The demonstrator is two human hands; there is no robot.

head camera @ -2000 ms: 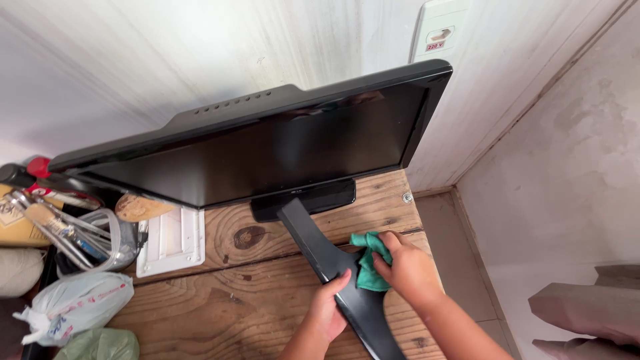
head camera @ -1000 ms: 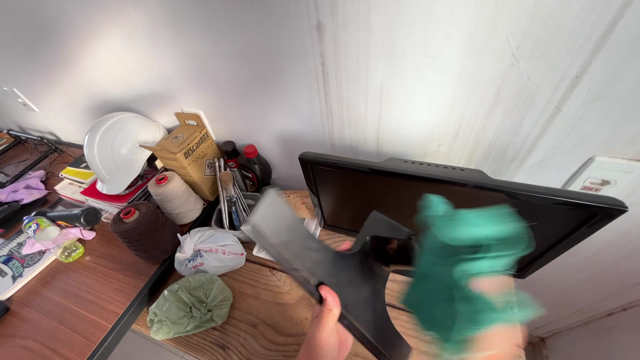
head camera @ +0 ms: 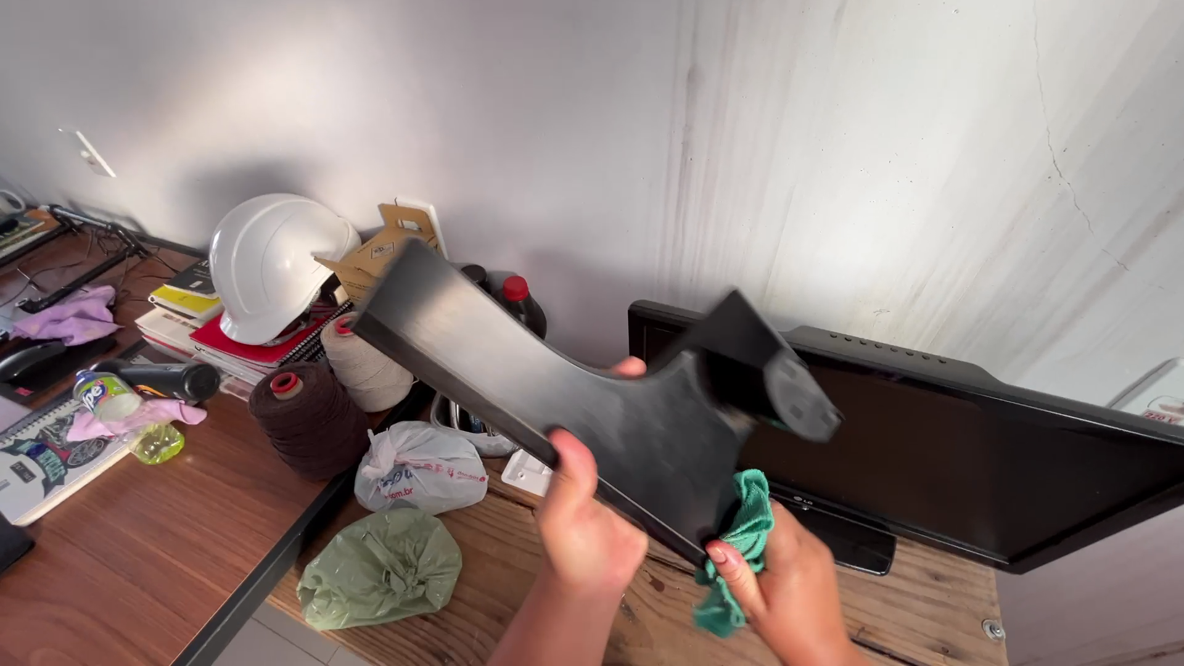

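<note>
A black plastic monitor stand base is held up and tilted in front of me. My left hand grips its lower edge, thumb in front and a fingertip showing over the upper edge. With my right hand I pinch a green cloth against the stand's lower right end. The stand's short neck sticks up at the right, in front of an LG monitor. That monitor, its screen dark, stands on the wooden table by the wall.
Left of the stand lie a knotted green plastic bag, a white plastic bag and thread cones. Behind them are a white hard hat, a cardboard box and a red-capped bottle. A brown desk holds notebooks and cloths.
The green cloth, raised in front of the monitor a second ago, is now against the stand's right end. The stand is lifted off the table, where it was two seconds ago. The view has swung left.
</note>
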